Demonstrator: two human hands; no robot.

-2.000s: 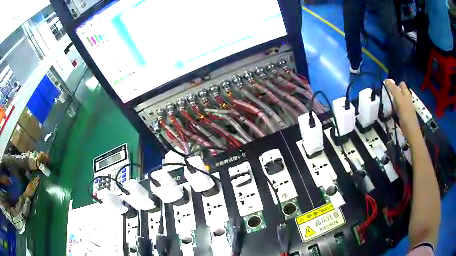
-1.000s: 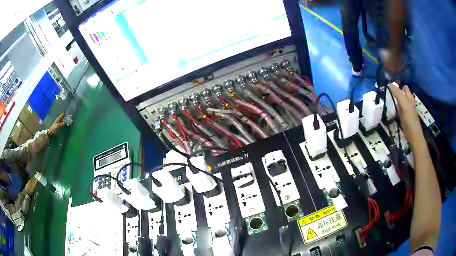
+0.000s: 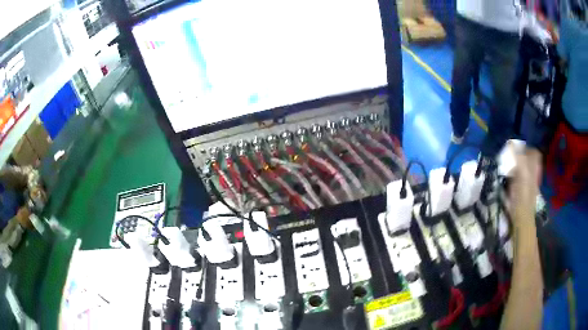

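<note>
My right hand [image 3: 526, 173] is at the far right end of the black test panel [image 3: 380, 240], blurred, with its fingers around a white adapter [image 3: 511, 156]. That adapter appears above the sockets. Three white adapters, one of them here [image 3: 400, 206], stand upright in the sockets left of my hand with thin black leads in their tops. Several more, one of them here [image 3: 260, 233], stand at the panel's left part, also with leads. Two white sockets [image 3: 311, 261] in the middle hold no adapter. My left hand is not in view.
A bright monitor [image 3: 264, 61] stands behind the panel, above red and grey cables [image 3: 303, 171]. A calculator [image 3: 138, 209] and printed sheet [image 3: 103, 290] lie at left on green. A person [image 3: 483, 71] stands behind at right. A yellow warning label [image 3: 394, 312] is in front.
My right hand has lifted the adapter up and right from its place in the row. The small panel lamp went from orange to red. Another person's arm near the panel's right end has gone. The view has shifted.
</note>
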